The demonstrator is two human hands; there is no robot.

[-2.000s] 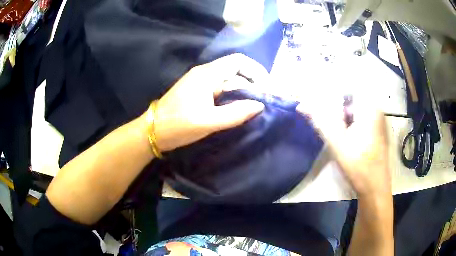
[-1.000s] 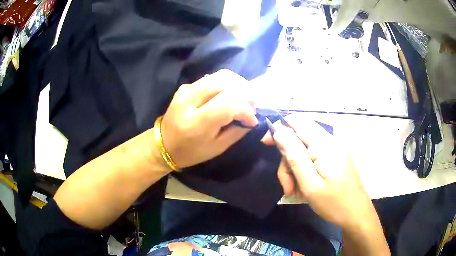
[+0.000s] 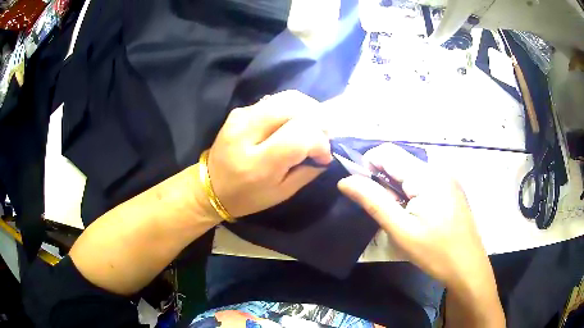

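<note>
My left hand (image 3: 272, 154) is closed on the dark fabric panel (image 3: 326, 221), pinching its upper edge between thumb and fingers. The panel hangs down over the table's front edge, and a corner of it shows bluish to the right of my fingers. My right hand (image 3: 410, 205) holds thread snips (image 3: 370, 172), small and metal with a dark grip. The blades point up and left at the fabric edge, close beside my left fingertips. Whether the blades touch the cloth is washed out by glare.
The white machine table (image 3: 525, 240) curves at the front. Large black scissors (image 3: 539, 192) lie at the right, near a thin brown handle (image 3: 525, 93). The sewing machine head (image 3: 512, 16) is at upper right. More dark cloth (image 3: 173, 70) is spread at the left.
My left hand pulled back slightly and now grips the edge with closed fingers. The snips, hard to make out earlier, now show clearly in my right hand, with their blades at the fabric edge.
</note>
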